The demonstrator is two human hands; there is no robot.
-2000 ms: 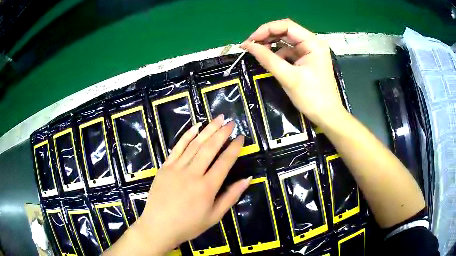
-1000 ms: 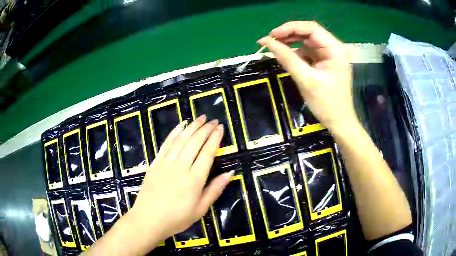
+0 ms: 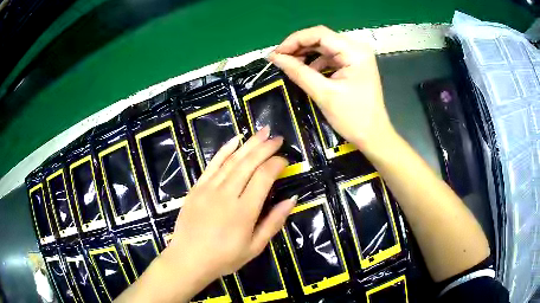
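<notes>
The black blister tray [image 3: 322, 177] holds rows of glossy black phone screen panels with yellow borders, such as this panel [image 3: 317, 245]. My right hand [image 3: 337, 83] pinches a thin pale cotton swab [image 3: 259, 75] at the tray's far edge. The swab's white tip is at the upper left corner of a back-row panel [image 3: 275, 112]. My left hand [image 3: 234, 201] lies palm down with fingers spread, its fingertips over the lower part of that panel and the one to its left. It covers parts of the middle-row panels.
A dark slab [image 3: 447, 133] lies right of the tray. A translucent molded sheet [image 3: 509, 89] tops the stack at far right. A white wad [image 3: 42, 286] sits on cardboard at lower left. A pale edge strip [image 3: 408, 38] borders the green surface [image 3: 177, 35] beyond.
The tray first shifted left in view relative to my hands, and the swab tip has moved from the tray's far edge to a back-row panel's corner. My left hand stays spread over the panels.
</notes>
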